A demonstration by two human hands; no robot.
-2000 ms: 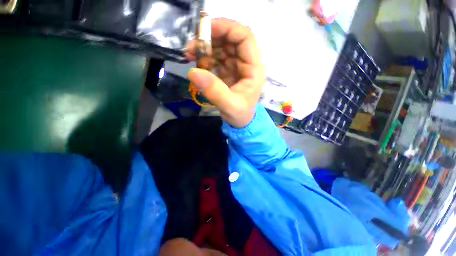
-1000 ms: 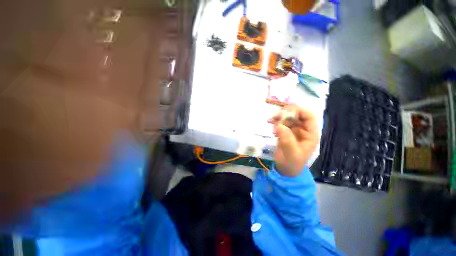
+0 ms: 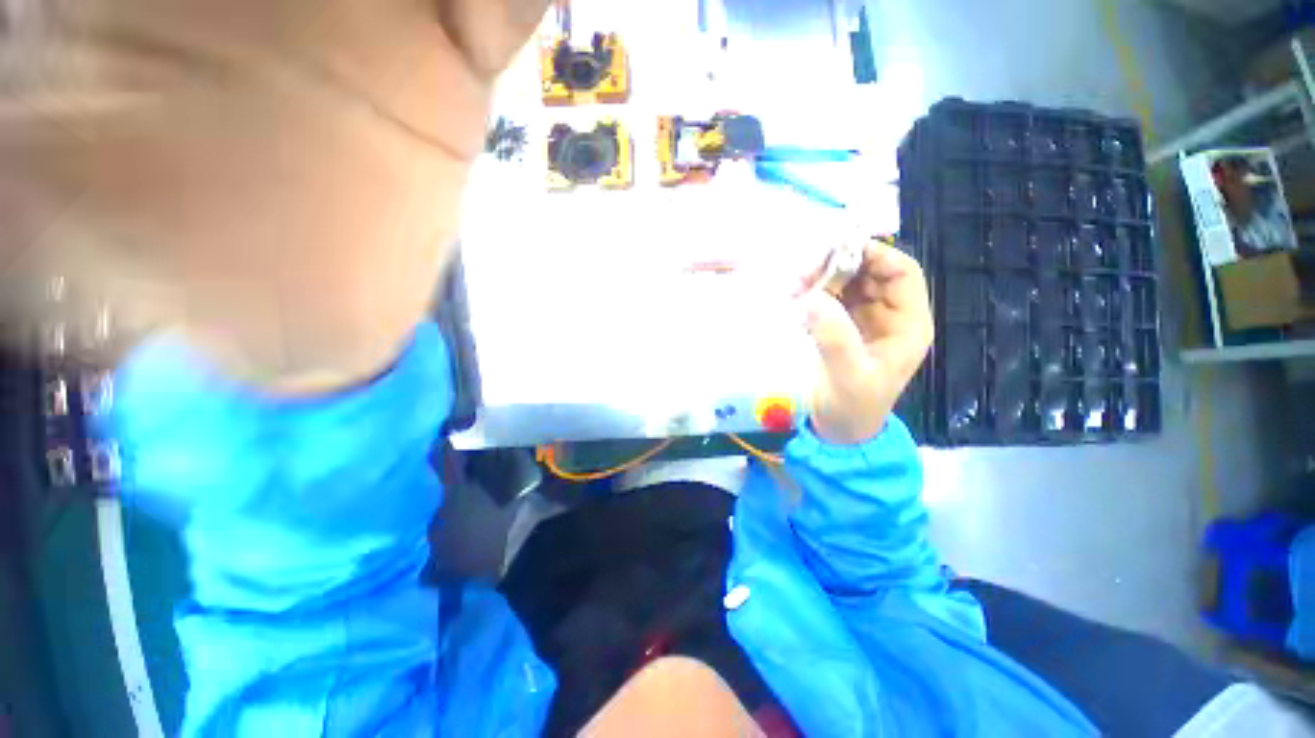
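Note:
My right hand point(image 3: 877, 335) is over the right front part of the white work plate point(image 3: 606, 332). Its thumb and fingers are pinched on a small pale part point(image 3: 841, 265), blurred by glare. My left hand point(image 3: 274, 173) is very large and blurred at the upper left, close to the camera; its fingertips are cut off or hidden, so I cannot tell what it holds. Two orange fixtures with black centres point(image 3: 589, 154) stand at the left of the plate. A third orange fixture point(image 3: 675, 149) with a dark piece on it stands to their right, touching or near a blue forked tool point(image 3: 805, 170).
A black pocketed tray point(image 3: 1031, 274) lies right of the plate. Another tray with small squares point(image 3: 80, 382) shows at the left edge. Small black parts point(image 3: 505, 139) lie left of the fixtures. A red button point(image 3: 775, 415) and an orange cable point(image 3: 606, 473) are at the front edge.
The view has turned and shifted. My right hand still pinches the small part. My left hand, a blur at the left before, now shows larger across the upper left.

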